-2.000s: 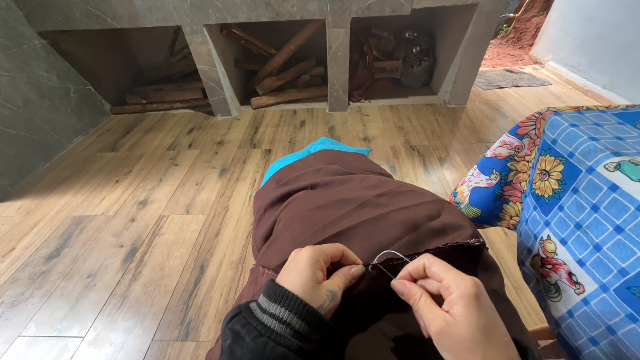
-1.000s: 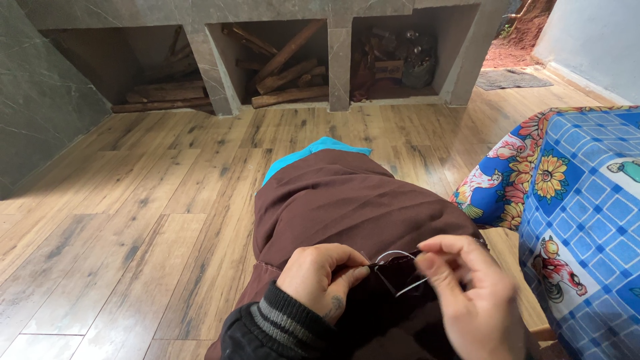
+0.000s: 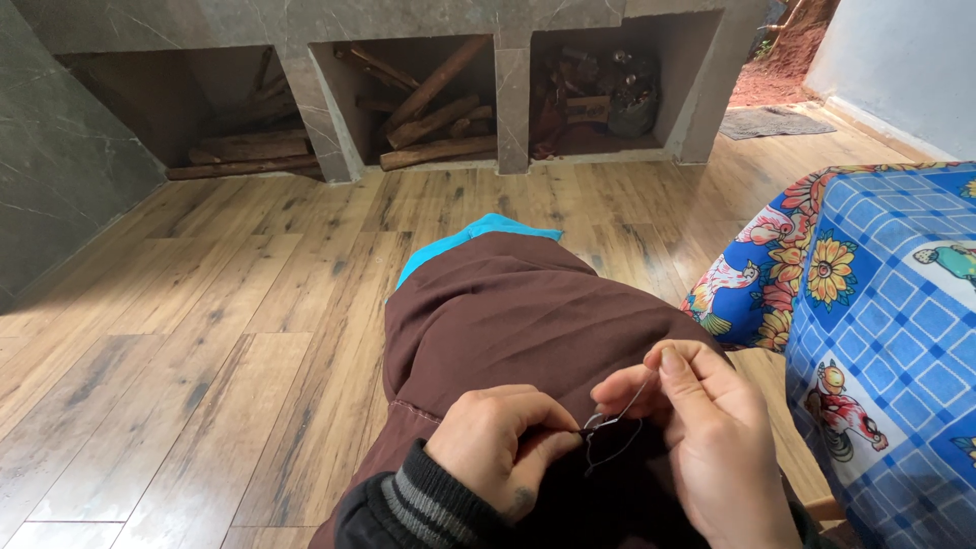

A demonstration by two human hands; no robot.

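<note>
Brown fabric [image 3: 518,320] lies over my lap, with bright blue cloth [image 3: 488,226] showing at its far end. My left hand [image 3: 507,442] pinches a dark edge of the fabric between thumb and forefinger. Pale thread [image 3: 610,457] hangs in a loose loop from that pinch point. To the right, my right hand [image 3: 709,427] is raised with thumb and forefinger closed on the thread, which runs taut down to the fabric edge. Whether a needle is in the right fingers cannot be told. The fabric below the hands is in deep shadow.
At right stands a table covered by a blue patterned tablecloth [image 3: 884,305], near my right hand. Ahead, a grey stone counter [image 3: 512,107] has recesses holding firewood logs [image 3: 438,114] and a bag [image 3: 633,107]. A grey mat [image 3: 774,122] lies on the wood-look floor [image 3: 191,305].
My right hand has risen from the fabric edge, drawing the thread upward; the loop between the hands has changed shape. My left hand keeps its pinch in about the same place.
</note>
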